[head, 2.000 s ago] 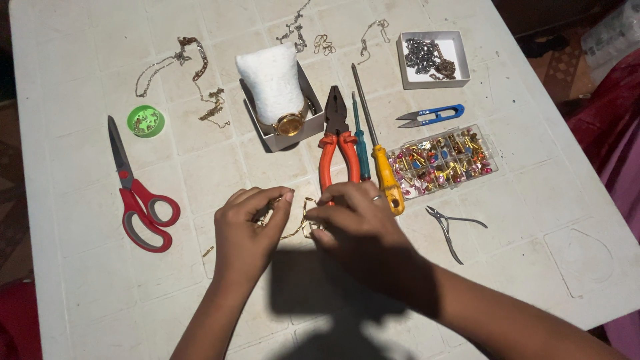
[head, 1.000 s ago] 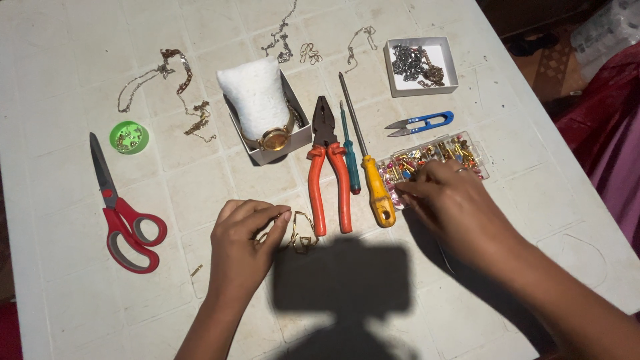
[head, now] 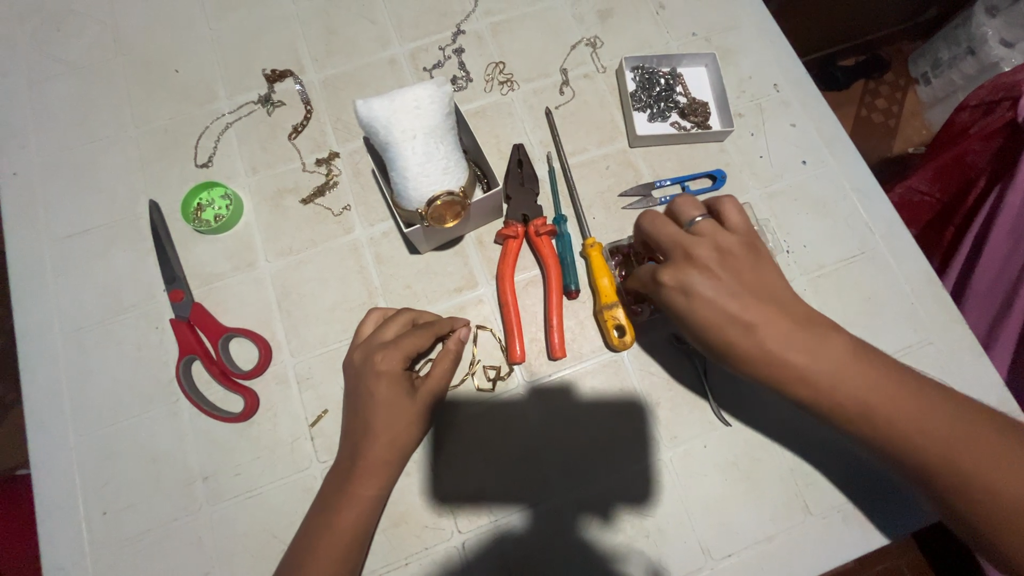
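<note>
My left hand (head: 400,376) pinches one end of a gold-coloured link chain (head: 483,370) between thumb and forefinger; the rest of the chain lies on the table beside the fingertips. Over the clear plastic compartment box of beads (head: 630,272) is my right hand (head: 712,280), a ring on one finger, its fingertips down at the box and hidden, so its grip cannot be made out. The hand covers most of the box. Orange-handled combination pliers (head: 528,264), a small teal screwdriver (head: 565,240) and a yellow-handled screwdriver (head: 606,300) lie between the hands.
Red-handled scissors (head: 210,352) and a green lid with small pieces (head: 211,208) are at the left. A white box (head: 472,212) holds a cushion with a gold watch (head: 446,210). Blue thread snips (head: 676,189), a box of chains (head: 676,132) and loose chains (head: 300,120) lie farther back.
My right hand has left the gold-coloured chain and moved right to the bead box. My left hand keeps its pinch on the chain.
</note>
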